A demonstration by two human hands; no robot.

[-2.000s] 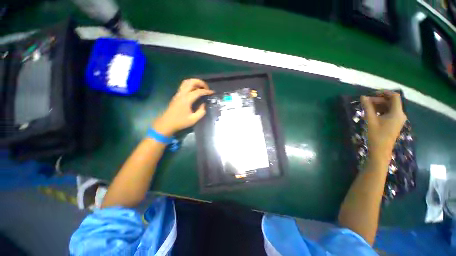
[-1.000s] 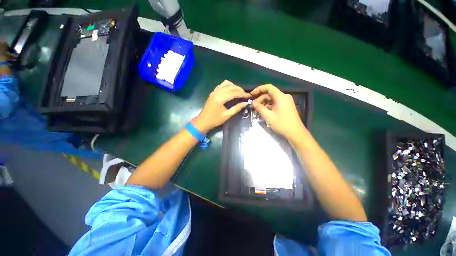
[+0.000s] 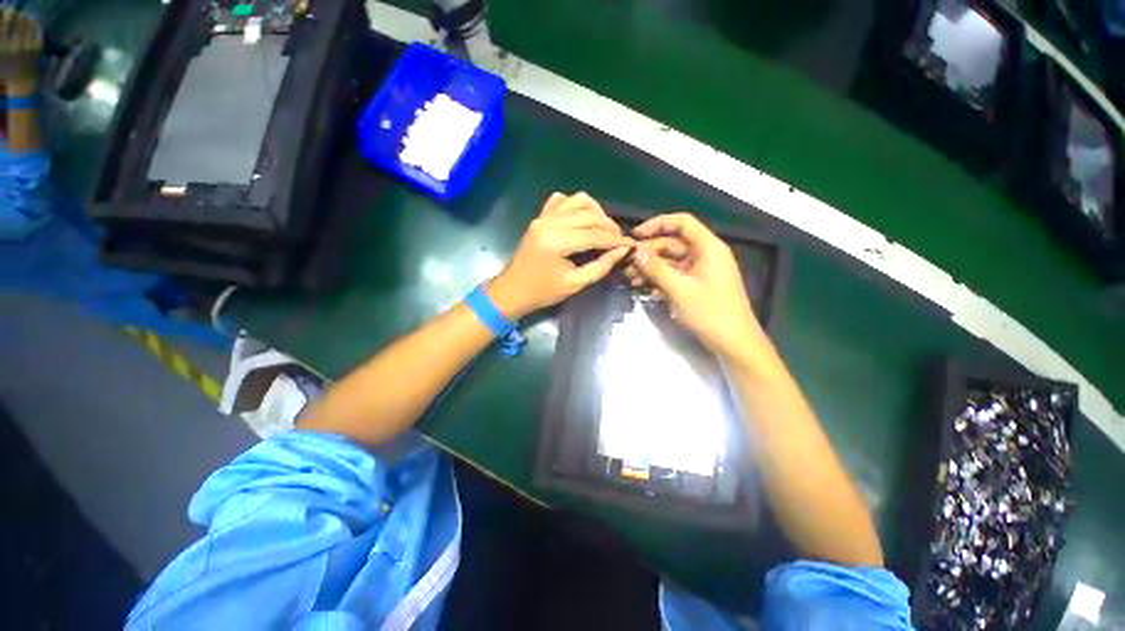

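Observation:
An open tablet with a glaring white rectangle (image 3: 660, 394) lies in a black tray (image 3: 555, 425) in front of me. My left hand (image 3: 570, 253) and my right hand (image 3: 693, 277) meet above the tablet's far end. Their fingertips nearly touch and pinch something too small and hidden to make out. The hands cover most of the tablet's far end. A light blue band (image 3: 494, 318) is on my left wrist.
A blue bin (image 3: 469, 158) with white pieces stands beyond my left hand. Stacked black trays (image 3: 296, 185) with a tablet (image 3: 216, 123) are at left. A parts tray (image 3: 944, 431) heaped with shiny pieces is at right. Another person's hand (image 3: 19, 62) shows at far left.
My right hand has come from the parts tray to the tablet's far end and met my left hand there. Over the last second both hands stay there, fingertips closer together. The view has shifted.

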